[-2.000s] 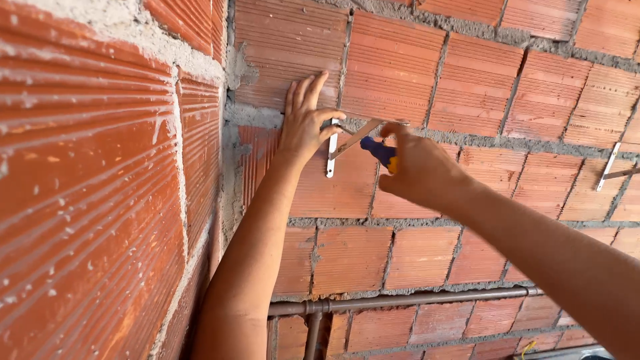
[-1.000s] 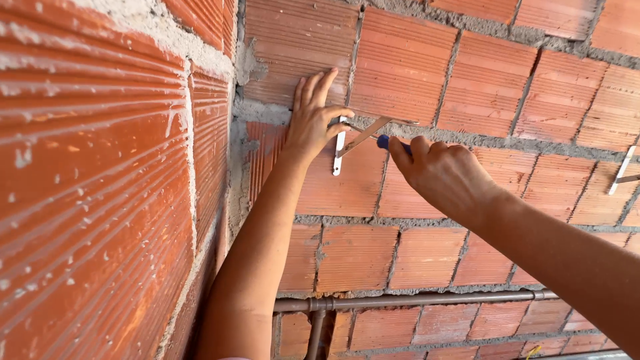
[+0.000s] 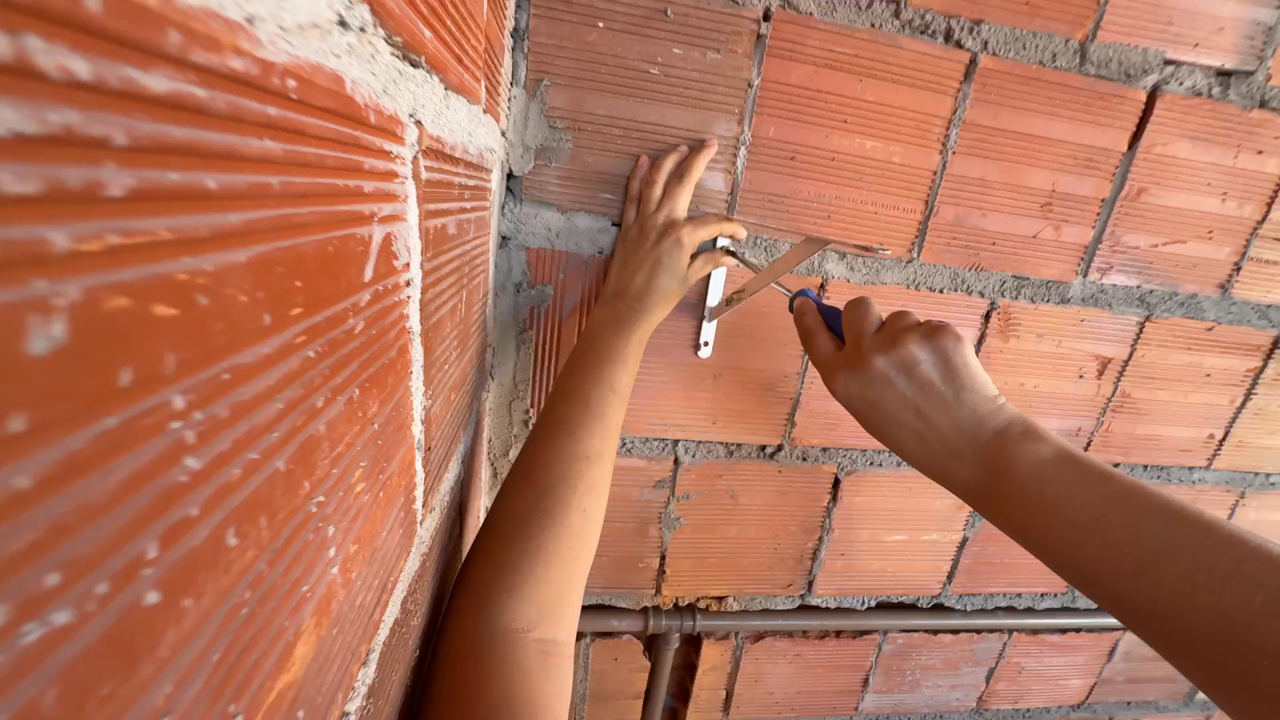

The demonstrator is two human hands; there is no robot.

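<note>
A white metal shelf bracket (image 3: 714,300) with a diagonal brace (image 3: 775,277) stands against the hollow-brick wall (image 3: 850,130). My left hand (image 3: 665,235) rests against the bricks, its thumb and index finger around the upper end of the bracket, where a screwdriver's tip meets it. Whether a screw sits between those fingertips is hidden. In my right hand (image 3: 900,375) is the blue handle of the screwdriver (image 3: 820,312), to the right of the bracket. Its metal shaft passes behind or beside the brace toward my left fingertips.
A second ribbed brick wall (image 3: 200,400) stands close on the left and meets the first at a mortared corner. Below my hands a brown pipe (image 3: 850,620) runs along the wall, with a branch (image 3: 660,670) going down.
My right hand has changed its grip on the screwdriver handle since the earliest frame, now covering more of it. My left hand has stayed at the bracket's upper end.
</note>
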